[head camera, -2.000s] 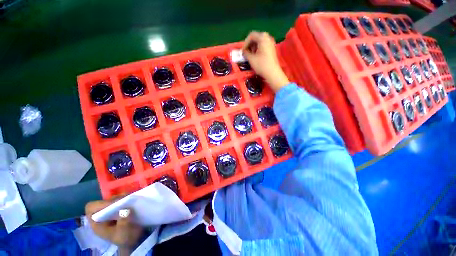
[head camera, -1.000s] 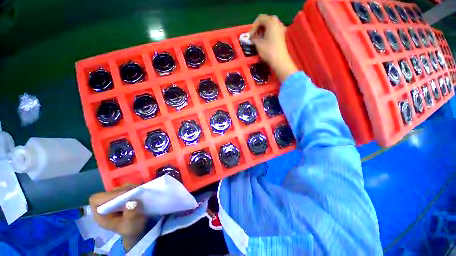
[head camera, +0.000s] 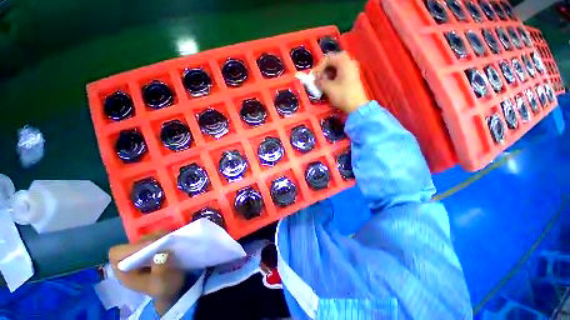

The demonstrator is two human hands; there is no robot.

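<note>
A red foam tray (head camera: 167, 224) lies in front of me with round dark watch heads (head camera: 233, 165), one per pocket; the near left corner pocket looks empty. My right hand (head camera: 342, 81) pinches a small white wad (head camera: 309, 82) over a pocket in the second row, near the tray's right end, and partly hides the watch head there. My left hand (head camera: 147, 272) holds a folded white sheet (head camera: 194, 247) at the tray's near left edge, covering part of a watch head.
Stacked red trays (head camera: 400, 94) stand at the right, with a tilted filled tray (head camera: 465, 134) against them. A white plastic bottle (head camera: 65, 205) lies at the left beside a white paper strip (head camera: 14, 253). A crumpled clear scrap (head camera: 30, 145) is at far left. Blue floor (head camera: 481, 231) shows lower right.
My right hand has moved with the wad from the far right corner pocket towards me, to the second row. The corner watch head is now uncovered. My left hand still holds the sheet.
</note>
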